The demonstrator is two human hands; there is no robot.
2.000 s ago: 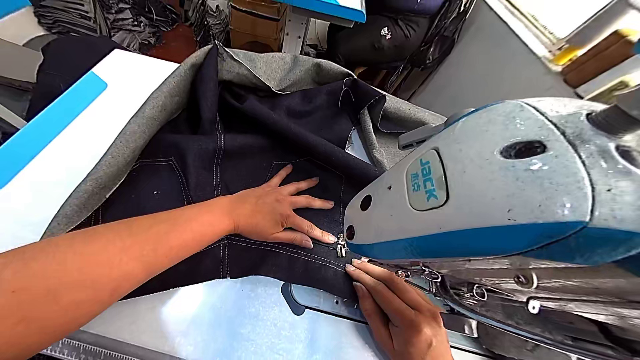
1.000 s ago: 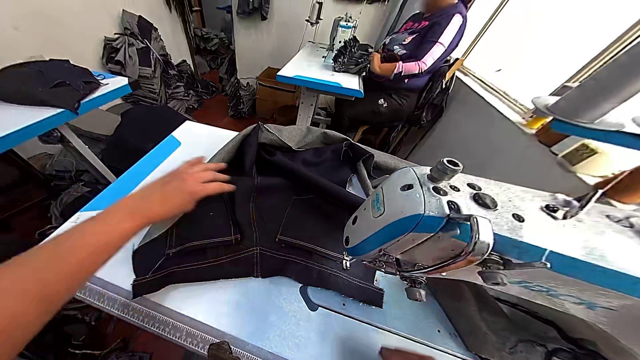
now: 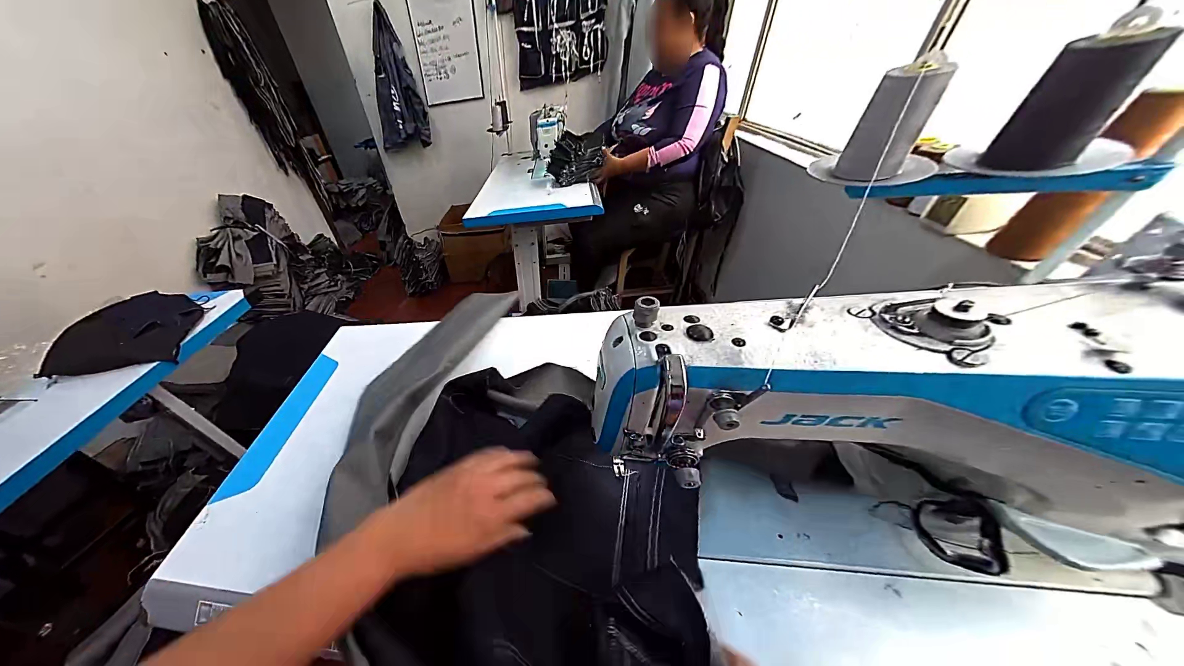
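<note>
Dark denim garment pieces [image 3: 583, 527] with pale double stitching lie bunched on the white table of a Jack sewing machine [image 3: 832, 398]. One stitched seam runs from the presser foot [image 3: 621, 467] toward me. My left hand [image 3: 481, 504], blurred, is over the denim left of the needle area, palm down; whether it presses on the cloth is unclear. Of my right hand [image 3: 733, 658] only a sliver of skin shows at the bottom edge, beside the denim's near end; its fingers are hidden. A strip of grey cloth [image 3: 398, 398] sticks up at the left.
Thread cones [image 3: 893, 120] stand on a blue rack at the right. Another table [image 3: 217, 319] holding dark cloth is at the left. Behind, a person [image 3: 671, 129] sits at a second machine table [image 3: 532, 199], handling dark cloth. Fabric heaps [image 3: 268, 259] lie along the wall.
The denim has been turned: its stitched seam ran sideways before and now runs toward me. My left hand has moved from the garment's left side onto it. The view has shifted.
</note>
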